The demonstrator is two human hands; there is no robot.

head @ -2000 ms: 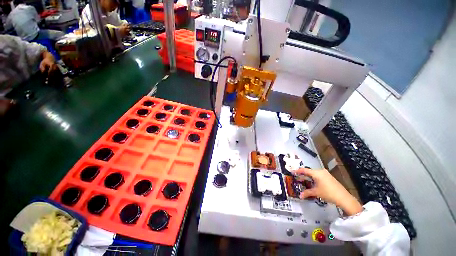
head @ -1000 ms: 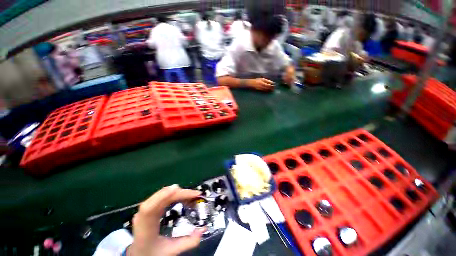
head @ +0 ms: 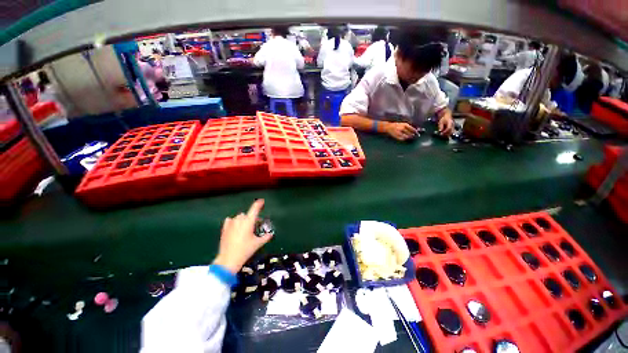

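Observation:
My left hand (head: 241,236), with a blue band at the wrist, is above the green belt, behind the clustered units. A small shiny round piece (head: 264,227) shows between its thumb and fingers. Black round units (head: 311,281) with small pale tabs lie in a cluster on clear film and white paper, to the right of my forearm. My right hand is not in view.
A blue bin (head: 385,281) of pale scraps stands beside a red compartment tray (head: 509,272) with black and silvery discs. Stacked red trays (head: 227,180) stand across the belt (head: 441,186). A person (head: 403,96) sits opposite. Tweezers (head: 406,318) lie near the bin.
The view has swung from the white machine at the right to the belt. My left hand has moved from over the units to behind them. My right hand has left the picture.

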